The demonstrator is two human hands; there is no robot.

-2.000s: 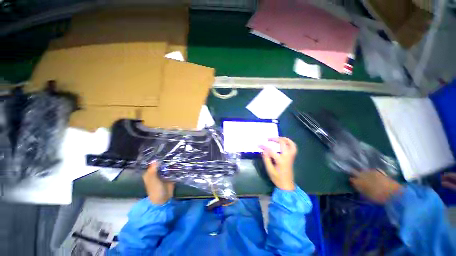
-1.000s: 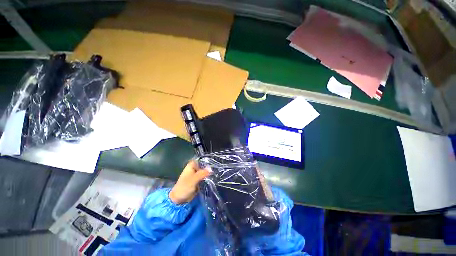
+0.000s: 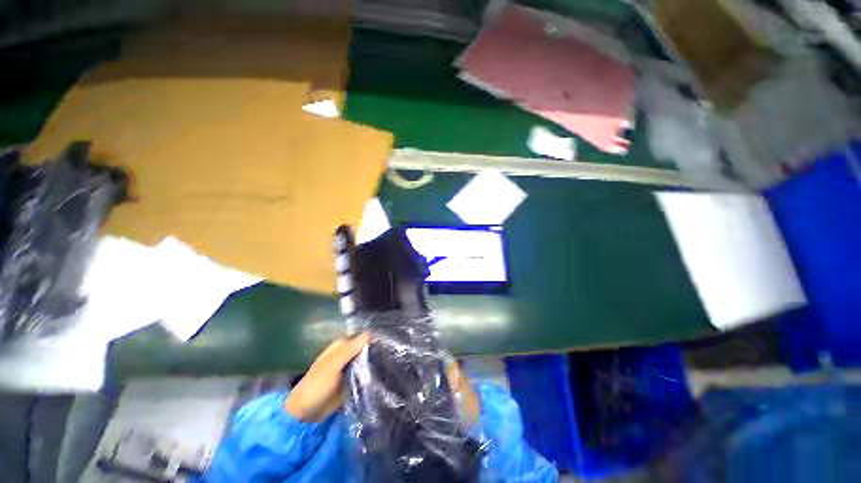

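A black plastic unit (image 3: 385, 274) is held upright in front of me, its slotted strip on the left edge and its upper end bare. A clear poly bag (image 3: 401, 377) covers its lower part. My left hand (image 3: 326, 379) grips the unit's left side. My right hand (image 3: 464, 396) is on its right side, mostly hidden behind the unit and bag. The tablet (image 3: 463, 258) lies on the green bench just behind and right of the unit, its screen lit white.
Tan cardboard sheets (image 3: 217, 170) lie back left. Bagged dark units (image 3: 57, 241) are at far left beside white papers (image 3: 189, 283). Pink sheets (image 3: 557, 71) are at back right, a white sheet (image 3: 732, 255) at right. A blue bin (image 3: 628, 406) stands below the bench edge. A blurred blue shape is at lower right.
The unit has turned from lying sideways to upright. My right hand has left the tablet and is now at the unit. The other person's hand and the dark bagged item at right are gone.
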